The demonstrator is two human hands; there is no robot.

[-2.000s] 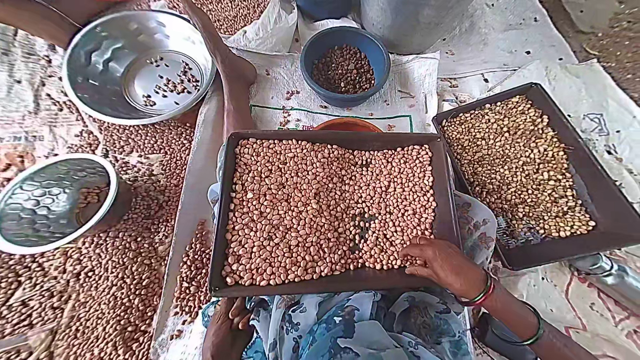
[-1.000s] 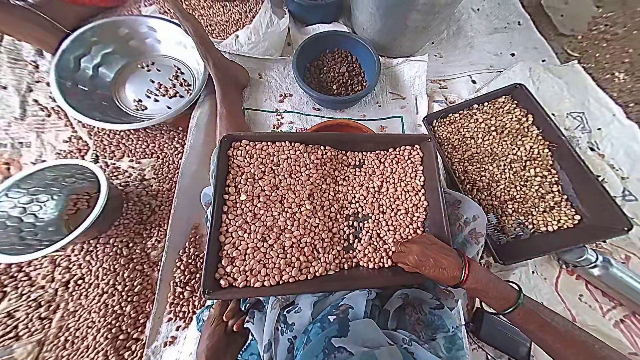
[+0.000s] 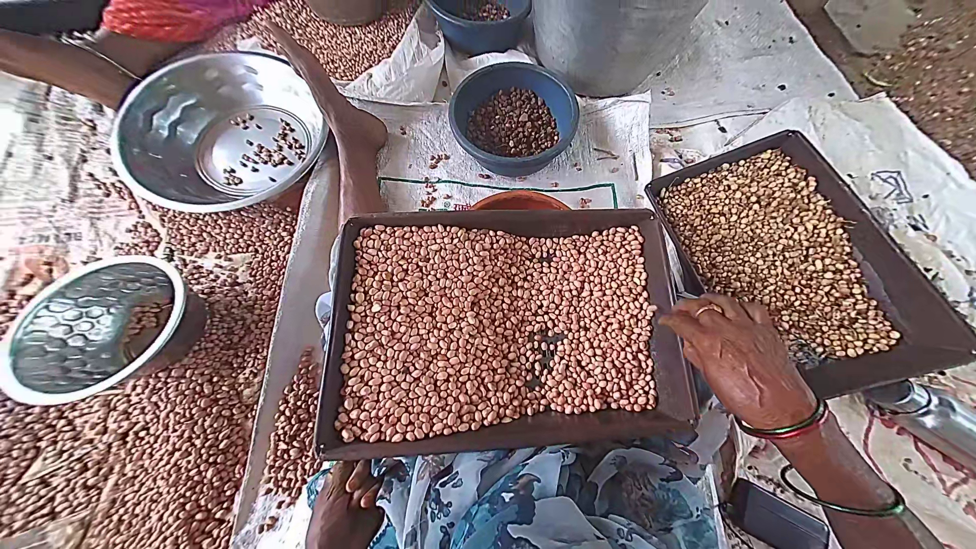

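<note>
My right hand [image 3: 736, 358], with a ring and bangles, is over the right rim of a dark rectangular tray [image 3: 503, 450]. Its fingers are bent, their tips partly hidden; whether they hold anything cannot be told. Pinkish-brown beans or nuts [image 3: 457, 328] cover most of this tray, which rests over my patterned cloth [image 3: 534, 503]. At the tray's near left corner shows a dark hand or foot [image 3: 347, 503], partly hidden; I cannot tell if it is my left hand. A second dark tray [image 3: 930, 328], to the right, holds paler, yellowish pieces [image 3: 785, 252].
Metal bowls [image 3: 221, 130] [image 3: 91, 328] stand at the left among spread beans [image 3: 175, 457]. Beyond the tray are a blue bowl [image 3: 515, 164] of dark pieces, a reddish bowl rim [image 3: 522, 200] and a large grey container [image 3: 610, 46]. A bare foot [image 3: 351, 130] lies beside the upper metal bowl.
My right hand has moved from the beans at the tray's lower right to over its right rim, near the second tray.
</note>
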